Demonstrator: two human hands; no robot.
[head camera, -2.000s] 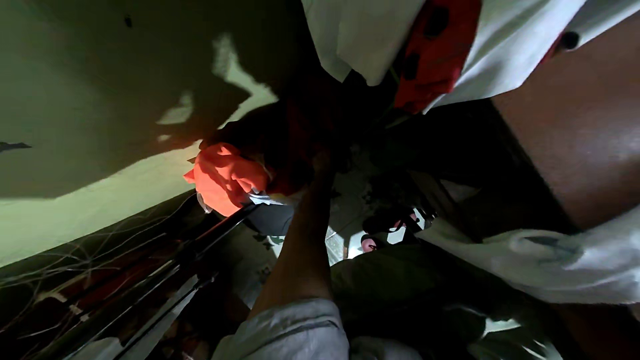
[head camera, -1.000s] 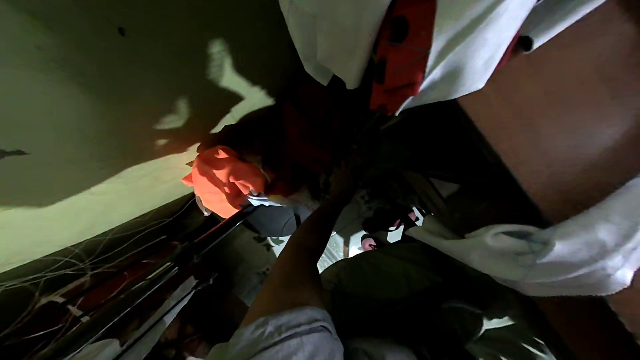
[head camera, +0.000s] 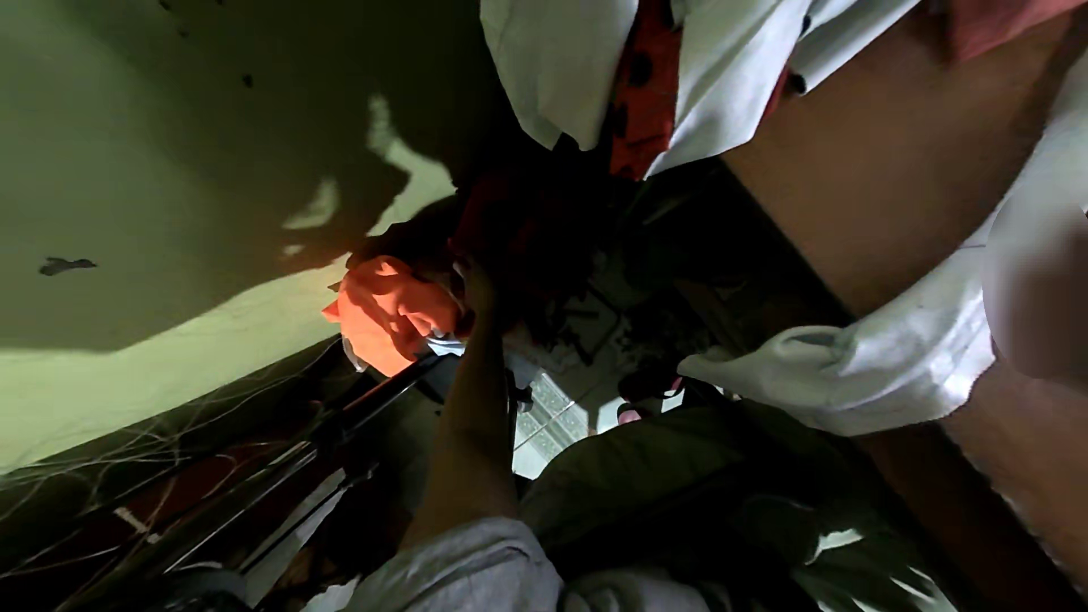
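My left hand (head camera: 474, 279) reaches up from the bottom middle at the end of a bare forearm and a light grey sleeve. It is deep in shadow, at the right edge of a bright orange cloth (head camera: 387, 314) and against a dark red cloth (head camera: 489, 212). Its fingers are mostly hidden, so whether it grips either cloth cannot be told. A small piece of pale cloth (head camera: 446, 344) shows under the orange one. My right hand is not in view.
A pale green wall (head camera: 127, 212) rises at the left, with tangled wires (head camera: 161, 455) and dark rails (head camera: 382, 395) below. White and red clothes (head camera: 722, 76) hang above. A white cloth (head camera: 850, 374) lies at the right on a brown surface (head camera: 892, 161). Light falls on the tiled floor (head camera: 552, 416).
My left hand has moved left, from the dark area right of the orange cloth to that cloth's right edge. More of the lit floor now shows to the right of the forearm.
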